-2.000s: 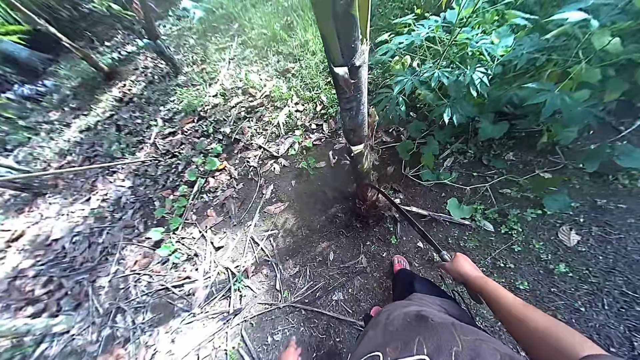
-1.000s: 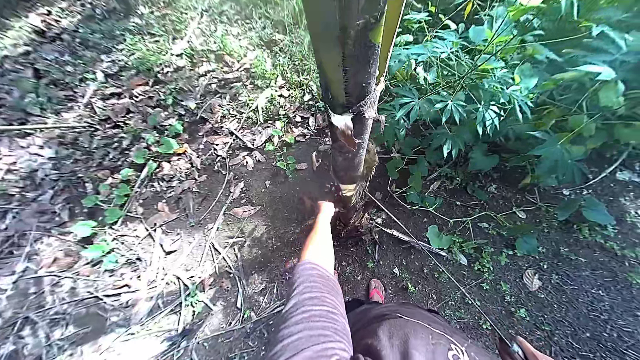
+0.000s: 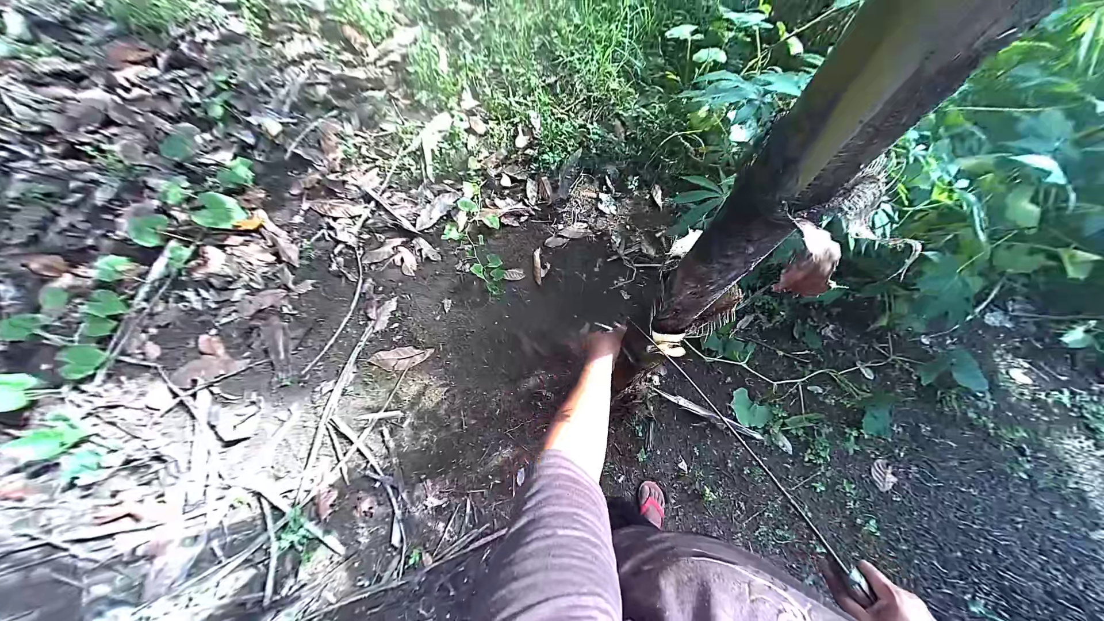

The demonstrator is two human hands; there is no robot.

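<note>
A dark plant stem (image 3: 793, 164), green on its upper part, leans up to the right, with a pale cut surface (image 3: 668, 342) at its lower end beside a low stump (image 3: 636, 371). My left hand (image 3: 605, 342) reaches down just left of that cut end; its fingers are blurred, and what it touches cannot be made out. My right hand (image 3: 880, 595) is at the bottom right, closed on the handle of a long, thin-looking blade (image 3: 759, 466). The blade runs up and left toward the base of the stem. A brown flap of dried sheath (image 3: 811, 259) hangs from the stem.
Dry leaves and sticks (image 3: 345, 388) litter the ground at left. Leafy green plants (image 3: 966, 216) crowd the right side behind the stem, and grass (image 3: 561, 78) grows at the top. My foot in a red sandal (image 3: 651, 503) stands on the dark soil below the stump.
The stem was upright and now tilts to the right, its base showing a pale cut. My left hand has moved from the bottom edge to beside the base. The view has come closer.
</note>
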